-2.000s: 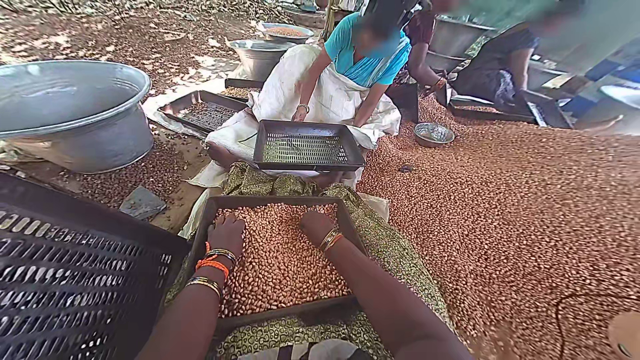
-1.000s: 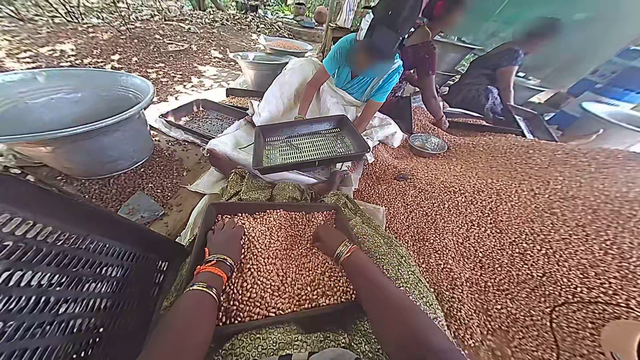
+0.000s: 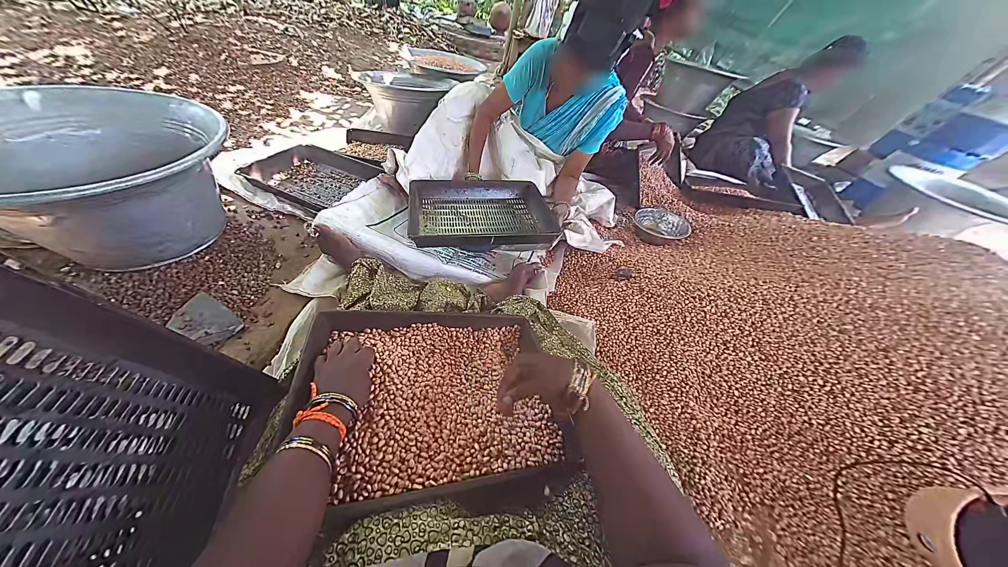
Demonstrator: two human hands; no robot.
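Observation:
A dark plastic tray [image 3: 417, 319] rests on my lap, filled with a layer of small reddish-brown seeds or nuts [image 3: 441, 402]. My left hand [image 3: 344, 370] lies at the tray's left side, fingers on the seeds by the rim; whether it grips any is hidden. My right hand [image 3: 539, 383] is over the tray's right side, its fingers bent and pointing down above the seeds; I cannot tell whether it holds any. Bangles circle both wrists, with an orange band on the left one.
A slotted black crate [image 3: 118, 409] stands at left, near a large metal basin [image 3: 110, 189]. A big seed heap [image 3: 787, 339] spreads right, with a small metal bowl [image 3: 661, 225] on it. Across from me a person holds a slotted tray [image 3: 482, 214]; other people sit behind.
My right hand has lifted off the seeds, while my left hand stays at the tray's left side. The person opposite has lowered the slotted tray from its tilt of a second ago.

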